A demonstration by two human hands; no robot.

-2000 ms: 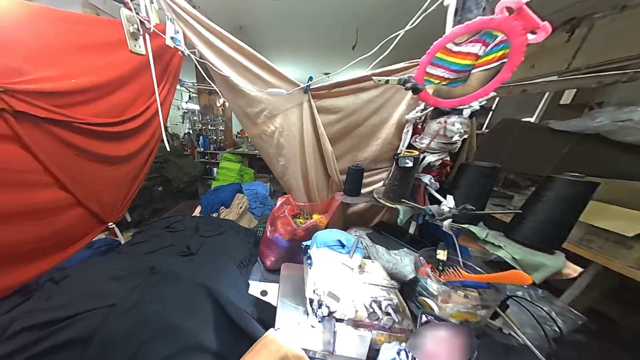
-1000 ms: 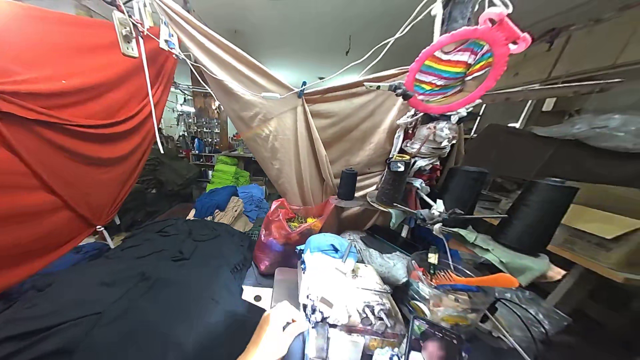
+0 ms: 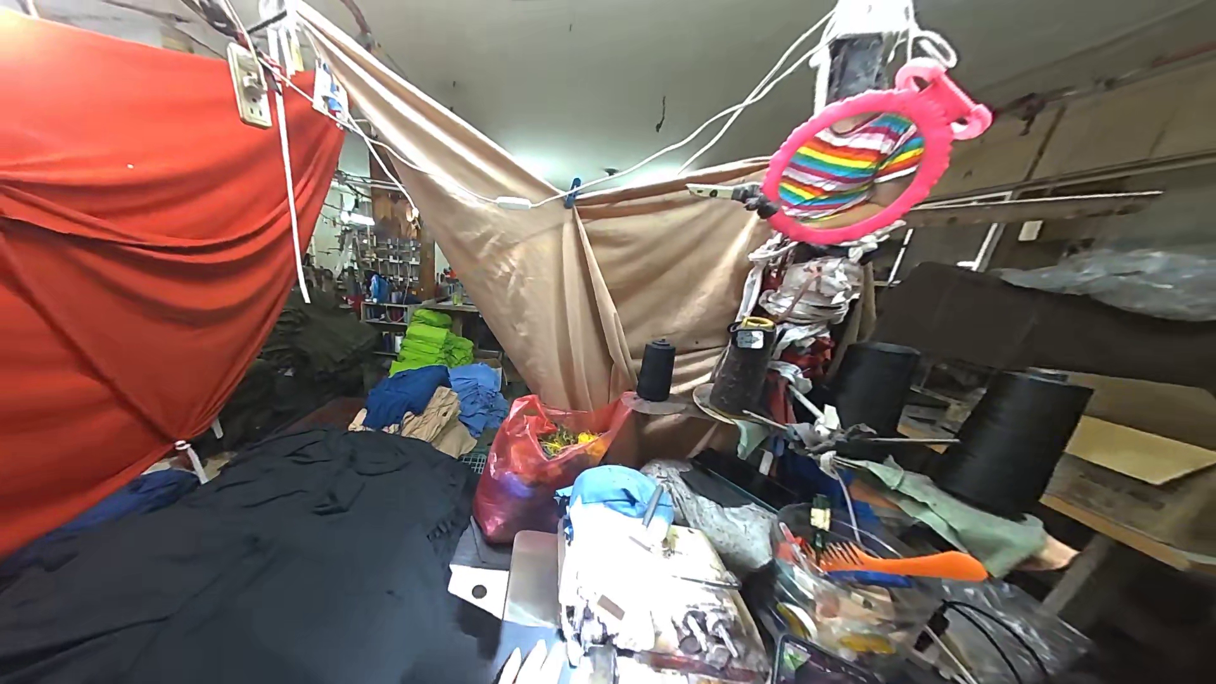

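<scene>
At the bottom edge, the pale fingertips of what looks like my left hand (image 3: pixel 532 665) show beside the base of an overlock sewing machine (image 3: pixel 655 598). Glare washes them out, and whether they hold anything is hidden. My right hand is out of view. The machine has a light blue cloth (image 3: pixel 616 491) over its top and a metal plate (image 3: pixel 534 575) at its left. Black fabric (image 3: pixel 285 560) lies spread to the left. Behind the machine stands a red plastic bag (image 3: pixel 522 475) with yellow scraps inside.
Black thread cones (image 3: pixel 1016 442) stand at the right. An orange comb (image 3: pixel 902 564) lies over a cluttered plastic container (image 3: pixel 836 617); a phone (image 3: pixel 817 665) is below. A pink-framed mirror (image 3: pixel 774 180) hangs above. Red cloth (image 3: pixel 142 209) and beige cloth (image 3: pixel 494 256) hang behind.
The hand beside the machine reached further up into view one second ago; now only fingertips show at the bottom edge.
</scene>
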